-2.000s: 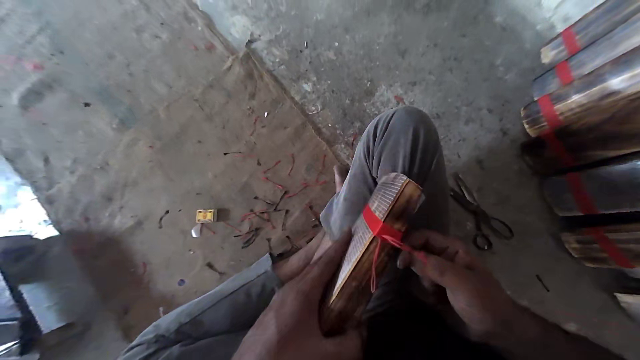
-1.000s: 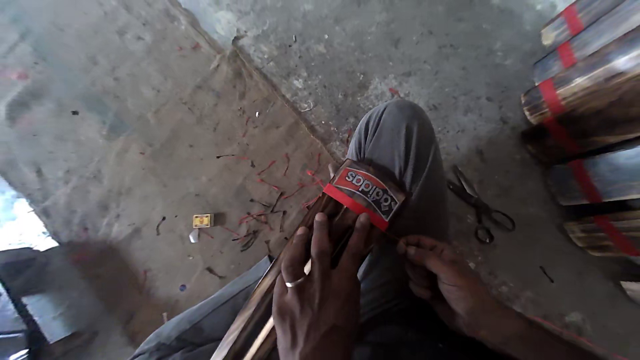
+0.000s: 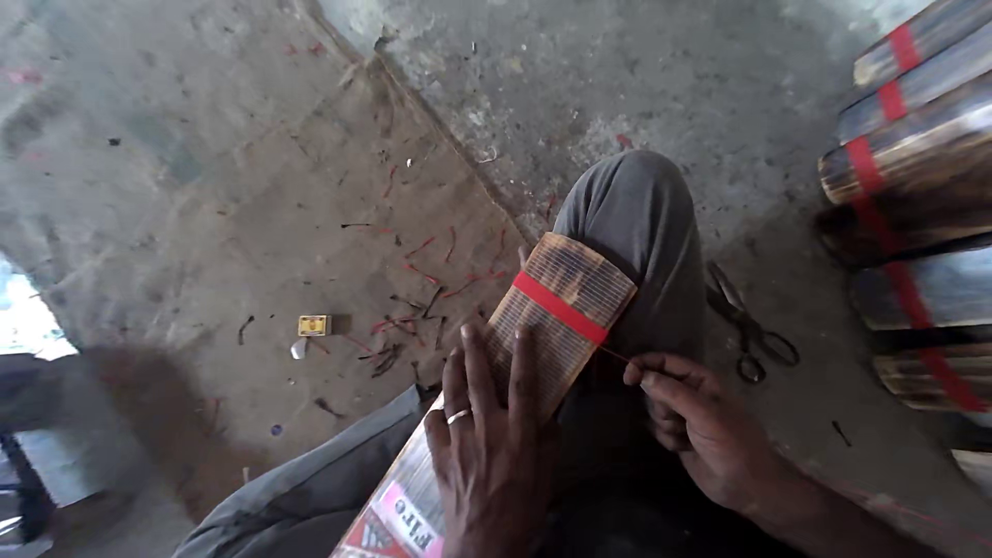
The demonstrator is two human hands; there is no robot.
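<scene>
A flat wooden bat blade (image 3: 573, 283) with a finely ridged face lies slantwise across my lap, its end against my raised knee. A red band (image 3: 559, 308) wraps around it near that end, and stickers (image 3: 399, 523) show lower down. My left hand (image 3: 496, 434), with a ring on one finger, rests flat on the blade, fingers spread and pressing on it below the band. To the right of the blade, my right hand (image 3: 690, 418) pinches a thin red thread (image 3: 614, 354) that runs taut from the band's right edge.
Scissors (image 3: 748, 325) lie on the concrete floor right of my knee. Several banded wooden pieces (image 3: 907, 170) are lined up at the right. Thread scraps (image 3: 403, 318) and a small yellow box (image 3: 314, 325) lie on the cloth (image 3: 256, 217) at the left.
The blade has been turned over: a second ago a face with a branded label was up, now a ridged face. My left hand has shifted lower on it, and my right hand has drawn away slightly.
</scene>
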